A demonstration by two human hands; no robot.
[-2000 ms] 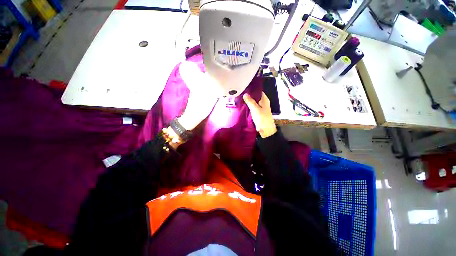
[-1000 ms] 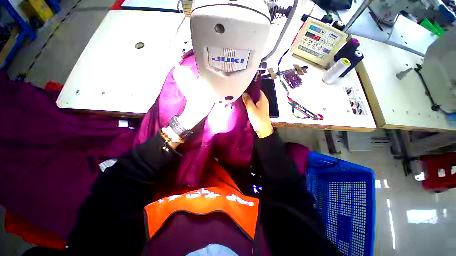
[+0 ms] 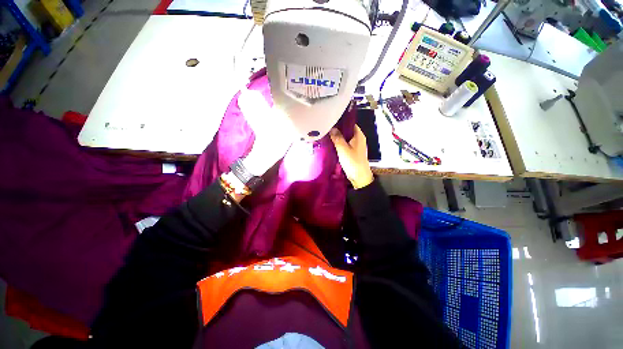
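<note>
The maroon garment (image 3: 317, 198) lies under the off-white JUKI machine head (image 3: 311, 61) and hangs down to my lap. It turns bright magenta under the lamp glow. My left hand (image 3: 272, 146) lies on the cloth left of the needle area, its fingers lost in white glare. My right hand (image 3: 352, 157) holds the cloth edge just right of the needle area, thumb and fingers at the fabric. The needle and clamp are mostly hidden by glare and the head.
More maroon cloth (image 3: 61, 204) is piled at left over a red crate (image 3: 48, 317). A black phone (image 3: 367, 133), snips (image 3: 417, 150), thread cones (image 3: 459, 97) and a control panel (image 3: 434, 58) are on the table at right. A blue crate (image 3: 471, 235) stands by my right leg.
The machine head shows slightly further left in the view than two seconds ago, mostly from a small camera shift. Both hands keep nearly the same place on the cloth.
</note>
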